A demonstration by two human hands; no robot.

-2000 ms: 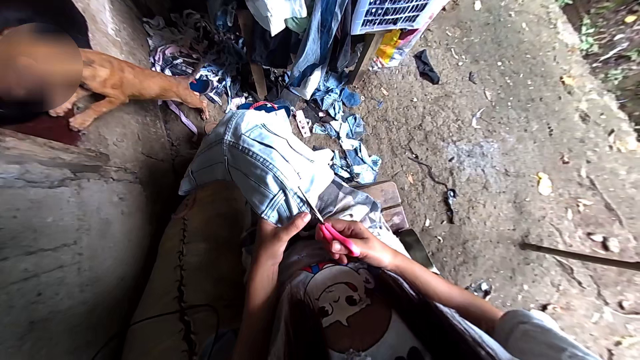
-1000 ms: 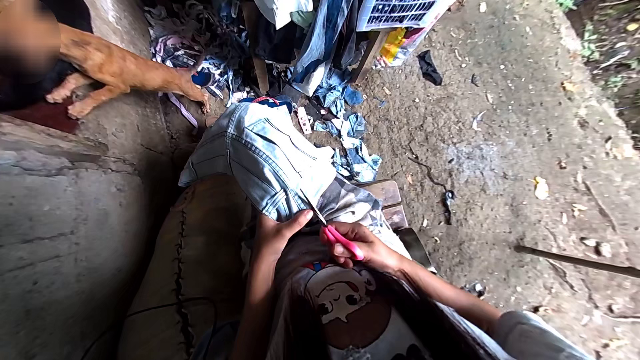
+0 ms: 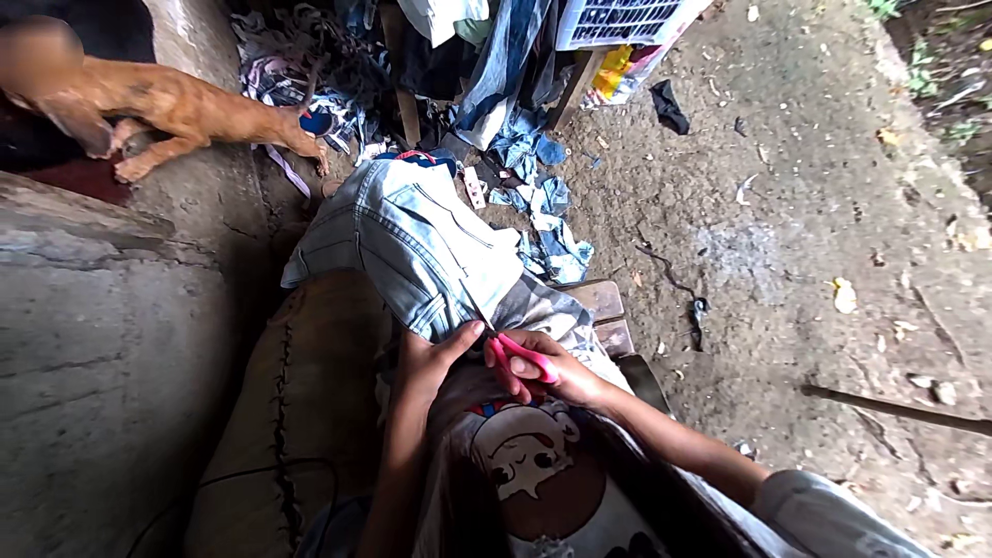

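Observation:
A pair of scissors with pink handles [image 3: 521,363] is held in my right hand [image 3: 559,375], its blades pointing up and left onto the denim. Light blue denim cloth with seams [image 3: 411,232] lies spread over my lap, above a piece of grey and white patterned fabric [image 3: 542,314]. My left hand [image 3: 438,358] grips the denim's lower edge, the thumb close to the scissors' pivot. Its fingers are mostly hidden under the cloth. Whether the blades cut into the fabric cannot be told.
Denim scraps [image 3: 554,240] lie on the dirt floor beyond my lap, near a white plastic crate [image 3: 616,23]. A brown dog [image 3: 170,105] is at the upper left, by a heap of cloth strips [image 3: 341,116]. A stitched sack [image 3: 256,411] stands left, a stick [image 3: 891,407] lies right.
The pink handles stand further apart than about two seconds ago. The dog at the upper left has shifted its body and legs. My left hand stays at the denim's edge.

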